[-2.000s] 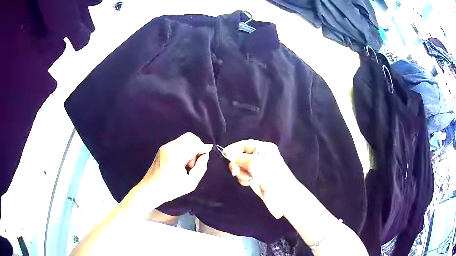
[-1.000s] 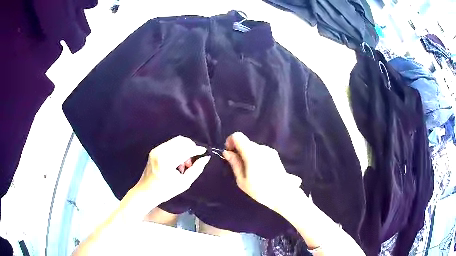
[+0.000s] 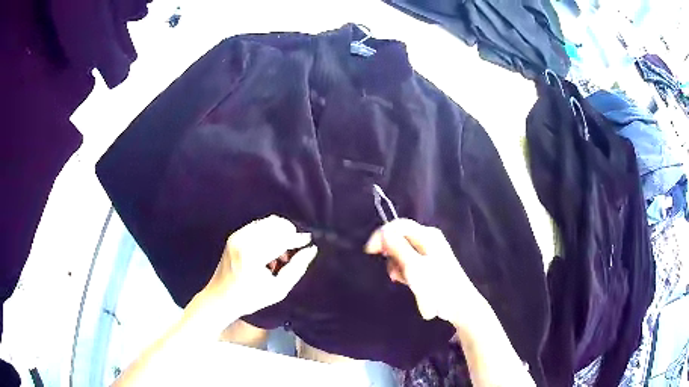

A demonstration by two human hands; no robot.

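A large black-purple jacket point(image 3: 264, 143) lies spread on the white tabletop, with its collar at the far side. My left hand point(image 3: 264, 261) pinches the jacket's front edge low down the middle. My right hand point(image 3: 412, 257) is to the right, a little apart from the left, and holds a thin silvery wire tool point(image 3: 384, 202) that points up and away over the jacket. Whether a button is at my left fingertips cannot be told.
A hanger hook point(image 3: 363, 47) shows at the collar. Dark cloth point(image 3: 45, 136) lies at the left. Black garments with two hooks point(image 3: 589, 227) lie at the right, beside a blue-grey garment point(image 3: 634, 136). Dark grey cloth point(image 3: 506, 34) is at the far side.
My right hand has moved right, away from my left fingertips, and the wire tool has left the front edge and now points upward. My left hand has stayed nearly in place.
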